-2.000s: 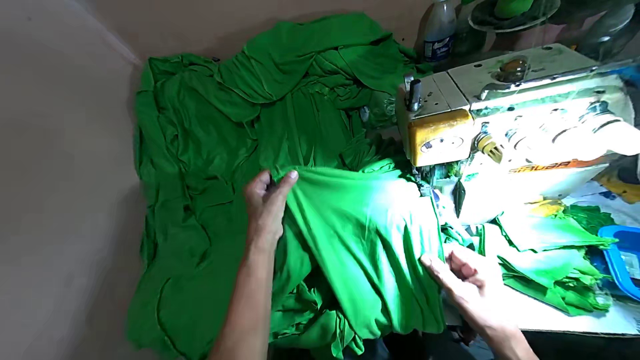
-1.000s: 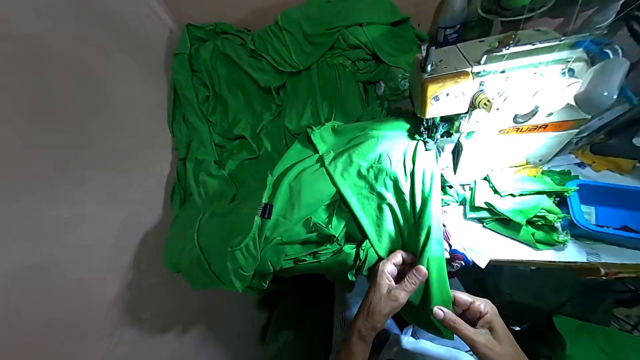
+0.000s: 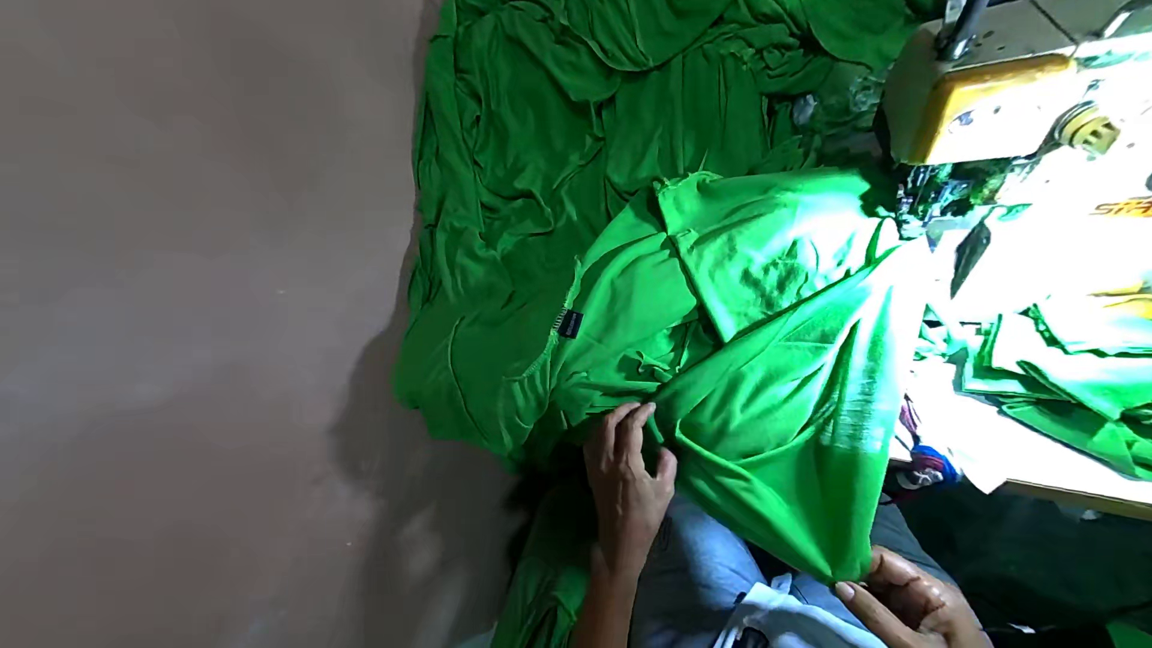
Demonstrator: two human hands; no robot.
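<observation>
A bright green knit garment runs from under the needle area of an industrial sewing machine down toward my lap. My right hand pinches its lower corner between thumb and fingers, pulling the cloth into a point. At the fabric's left fold is my left hand, fingers bent and thumb apart; whether it grips the cloth is hard to see. A small dark label sits on the garment's left edge. The presser foot is partly hidden in shadow and glare.
A large heap of darker green cloth lies behind and left, near a plain wall. Stacked green fabric pieces rest on the white table edge at right. A dark blue and red bundle hangs by that edge.
My left hand has moved left, away from my right hand. My right hand holds the corner, and the cloth now spreads wider between the machine and my lap. The view has shifted closer.
</observation>
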